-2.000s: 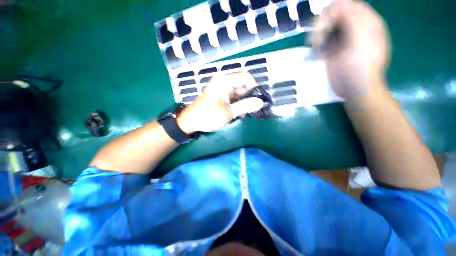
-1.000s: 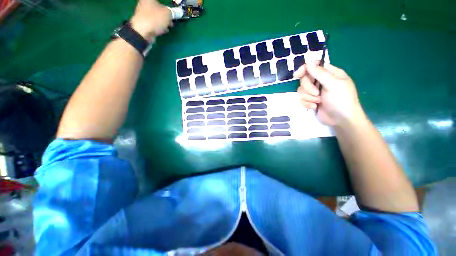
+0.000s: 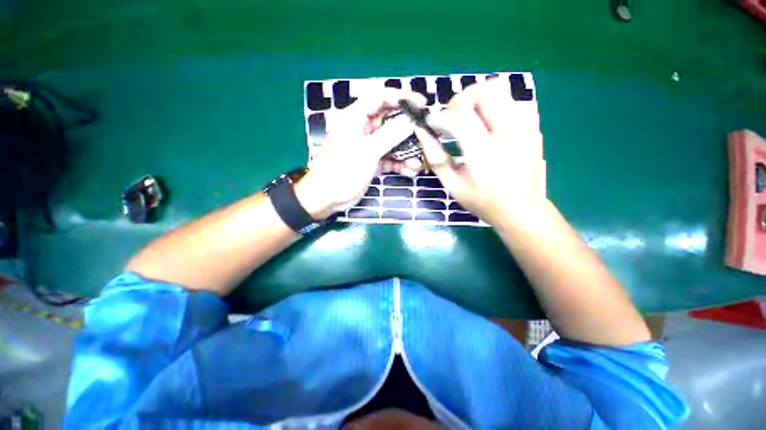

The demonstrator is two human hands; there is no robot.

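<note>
My left hand (image 3: pixel 357 151) holds a small dark and silver assembly (image 3: pixel 406 148) between thumb and fingers, above the sheets. My right hand (image 3: pixel 487 147) meets it from the right, with the dark tweezers (image 3: pixel 420 120) in its fingers; their tip is at the assembly. The far sheet (image 3: pixel 522 87) bears L-shaped black stickers and is partly hidden by both hands. The near sheet (image 3: pixel 416 210) bears rows of short black strip stickers; its upper part is covered by the hands.
Another small assembly (image 3: pixel 143 199) lies on the green mat at the left. A pink-orange foam tray (image 3: pixel 743 201) with dark pieces stands at the right edge. A small dark item (image 3: pixel 621 10) lies at the far right. Black cables (image 3: pixel 38 143) lie at the far left.
My left hand has come back from the far left to above the sheets with an assembly. My right hand has moved left to meet it, tweezers still held.
</note>
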